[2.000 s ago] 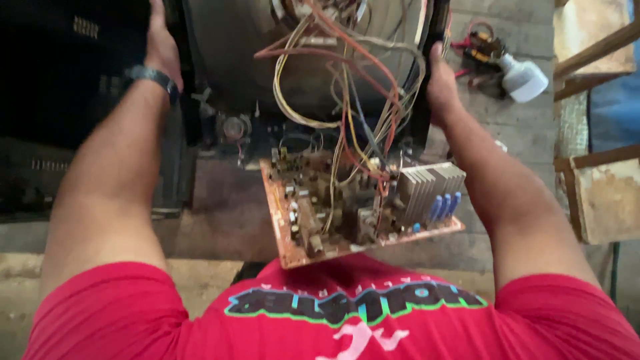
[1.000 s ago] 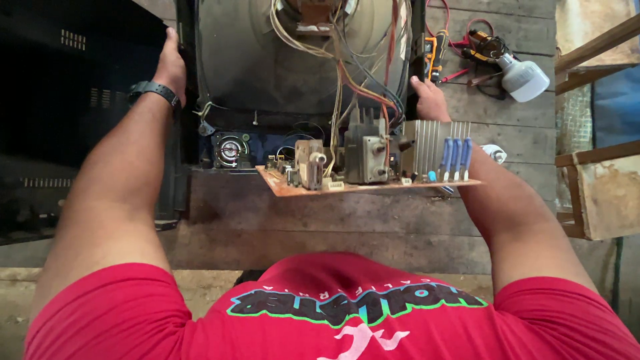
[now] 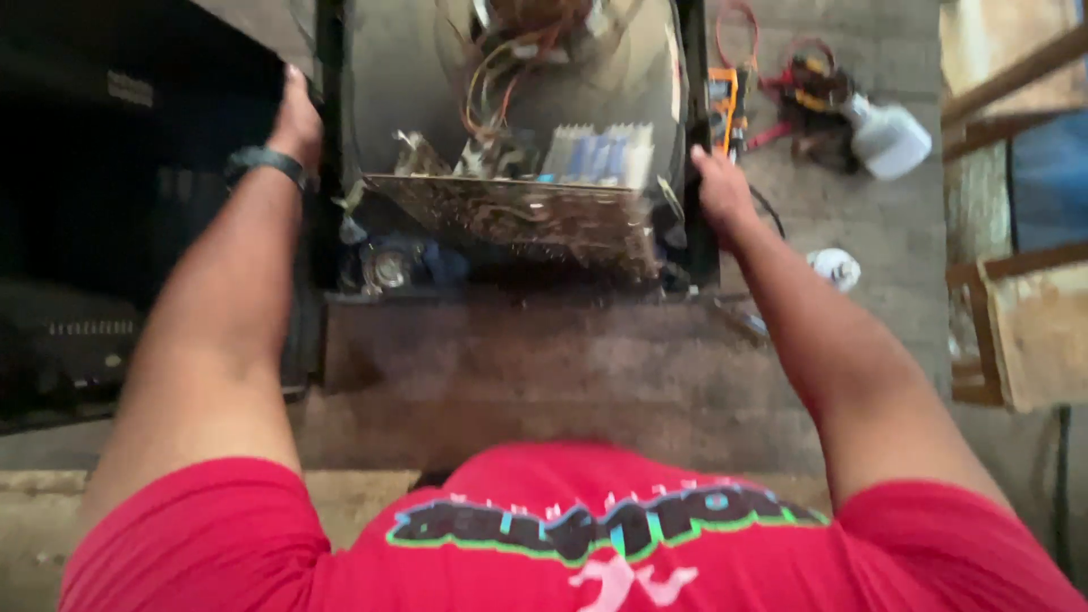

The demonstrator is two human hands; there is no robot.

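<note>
My left hand (image 3: pixel 297 123) grips the left side of an opened CRT television's black frame (image 3: pixel 330 170), a dark strap on its wrist. My right hand (image 3: pixel 724 194) is on the frame's right side. Between them lies the grey back of the picture tube (image 3: pixel 408 93). In front of it a circuit board (image 3: pixel 527 212) stands tilted, its underside facing me, with a finned heat sink (image 3: pixel 642 153) along its upper edge and wires running up to the tube's neck. A round speaker (image 3: pixel 387 268) sits at the lower left of the frame. The view is blurred.
A large black television housing (image 3: pixel 127 229) lies at the left. On the wooden planks (image 3: pixel 544 365) at the right are an orange-edged multimeter (image 3: pixel 724 110) with red leads, a white plastic bottle (image 3: pixel 888 140) and a small white round object (image 3: pixel 835 269). Wooden frames (image 3: pixel 1033 263) stand at the far right.
The circuit board has swung from lying with its parts facing up to standing with its underside toward me, higher against the tube. Both hands stay at the frame's sides.
</note>
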